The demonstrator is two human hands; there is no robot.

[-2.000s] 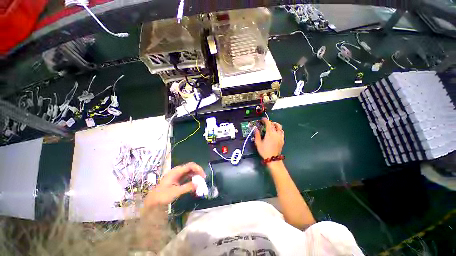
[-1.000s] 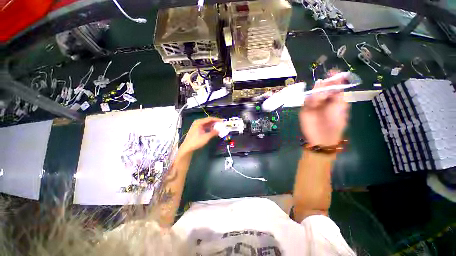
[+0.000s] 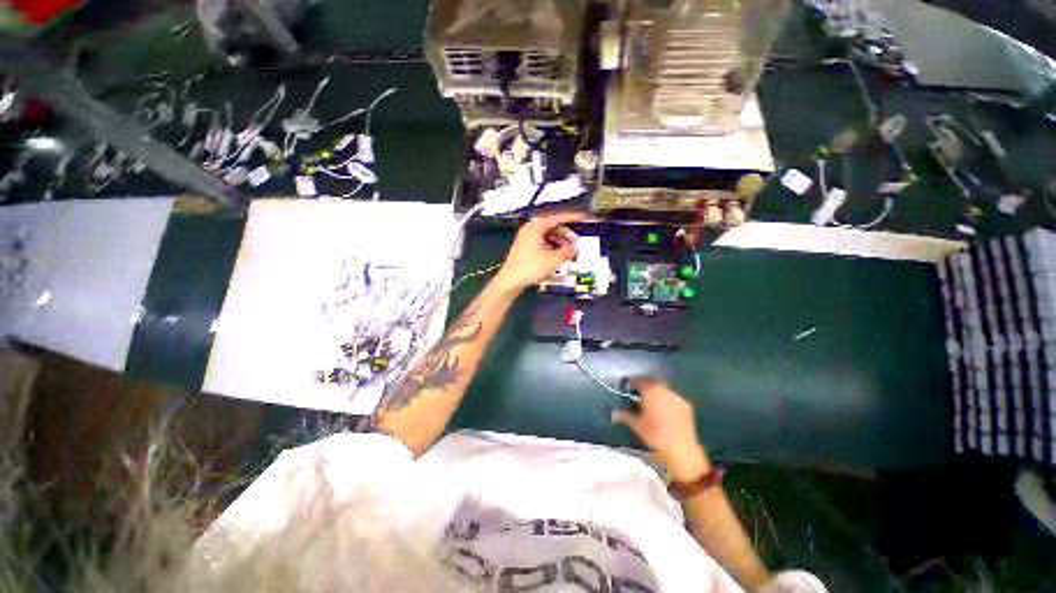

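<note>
The test fixture (image 3: 614, 330) is a flat black base on the green mat. A white clamp block (image 3: 592, 269) stands on its left half, with a small yellow-black component (image 3: 587, 282) at it. A green circuit board (image 3: 655, 283) is on the right half. My left hand (image 3: 542, 250) is at the block's upper left, fingers curled; its grip is unclear. A white corded unit (image 3: 572, 351) lies at the fixture's front edge, its cable running right and down. My right hand (image 3: 662, 419) is at the cable's end, thumb and finger around it; whether they pinch it is unclear.
A white sheet (image 3: 278, 266) at left bears a pile of units (image 3: 368, 330). Two covered instruments (image 3: 683, 151) stand behind the fixture, with a white power strip (image 3: 533, 195) below the left one. Corded units lie on the rear shelf. Stacked trays (image 3: 1005, 348) stand far right.
My right hand has come down from the rear right, where it held a white corded piece, to the cable's end. My left hand has moved to the clamp block's upper left. The view has shifted.
</note>
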